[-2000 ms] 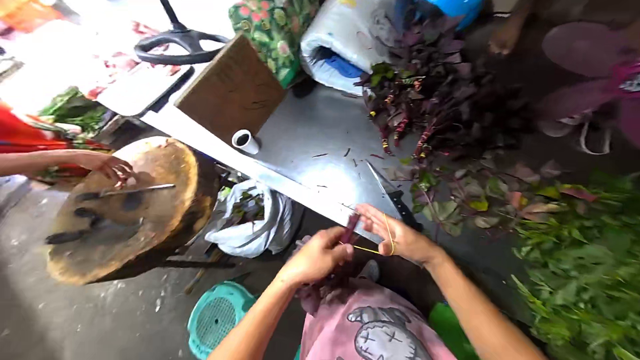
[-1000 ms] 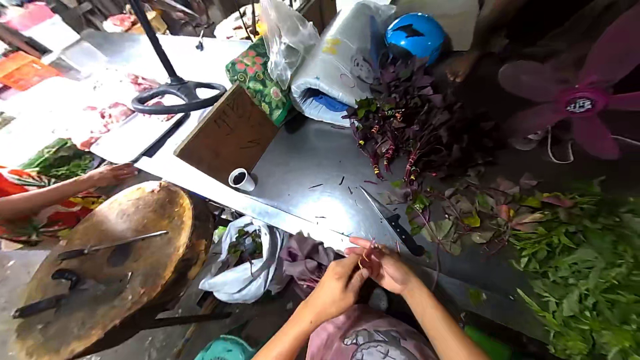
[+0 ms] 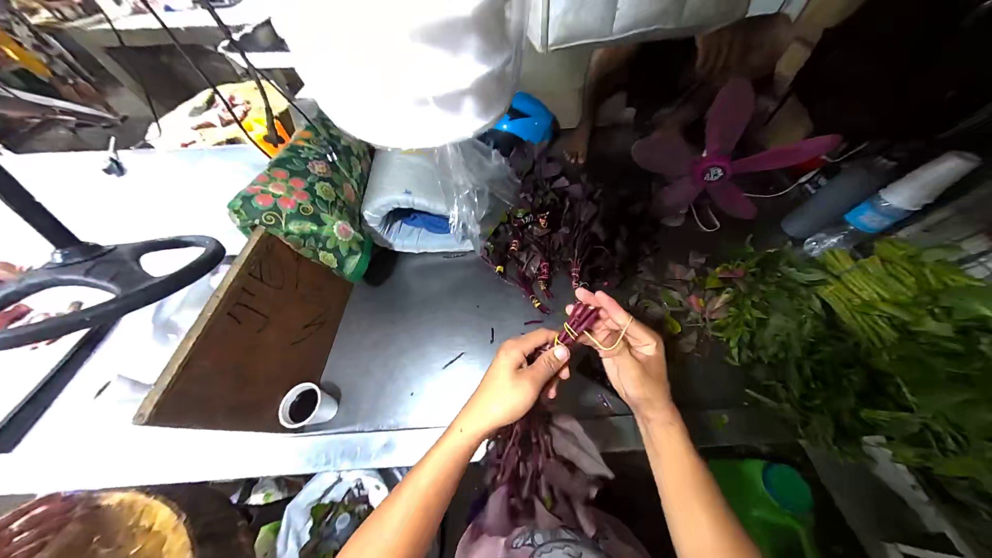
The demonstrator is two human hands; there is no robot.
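Note:
My left hand [image 3: 521, 381] grips a bunch of purple-leafed stems [image 3: 527, 457] near their cut ends, the leaves hanging down against my shirt. A yellow rubber band [image 3: 572, 332] goes around the stems. Part of a band also loops over the fingers of my right hand [image 3: 632, 353], which touches the stem ends with thumb and fingertips. Just beyond my hands, several tied bunches of purple-leafed greens [image 3: 566, 225] lie on the metal table [image 3: 411, 325], their stems wrapped in bands. The knife seen earlier is largely hidden by my right hand and arm.
A white cup with dark liquid [image 3: 308, 405] stands by a brown board [image 3: 256, 333] at left. Behind are a floral cloth bundle [image 3: 310, 198] and a plastic-wrapped roll [image 3: 418, 201]. Green leafy bunches [image 3: 868, 333] fill the right; a pink fan [image 3: 713, 170] is beyond. A chopping block [image 3: 101, 527] is lower left.
The bunch's stem ends now show raised between my hands, with yellow band around them. My view has shifted to the right, and the person's arm at left is out of view.

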